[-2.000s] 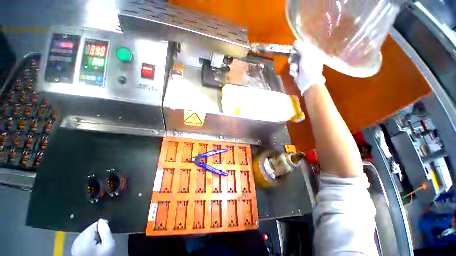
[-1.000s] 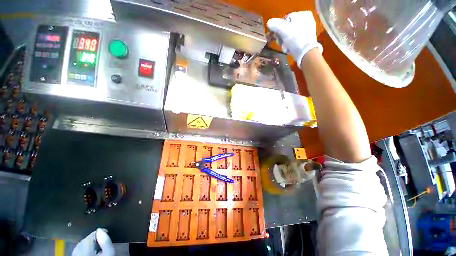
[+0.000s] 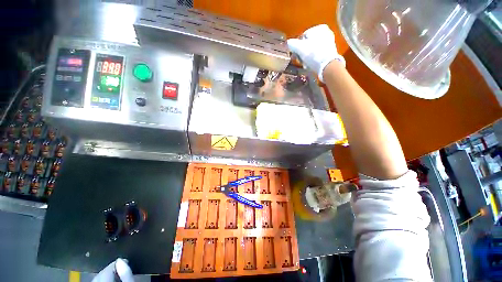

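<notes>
My right hand (image 3: 318, 50), in a white glove, is at the right end of the steel cover over the solder pot machine (image 3: 220, 52). Its fingers are bent at the cover's corner; what they hold is hidden. The solder pot (image 3: 275, 87) shows below the cover, with a dark and metal part over it. My left hand (image 3: 115, 272), in a white glove, is cut off by the bottom edge, and its grip cannot be told. Two coils (image 3: 113, 224) lie side by side on the dark mat (image 3: 82, 187).
Blue flush cutters (image 3: 242, 193) lie on the orange fixture plate (image 3: 220, 231). A flux bottle (image 3: 325, 196) stands right of it. A wrapped pad (image 3: 286, 122) lies on the machine front. A clear fume hood (image 3: 402, 44) hangs upper right. A tray of coils (image 3: 27, 148) is at left.
My right hand has moved from beside the fume hood, left and inward to the cover's corner. The metal part by it has shifted toward the pot. My left hand stays low at the frame's edge.
</notes>
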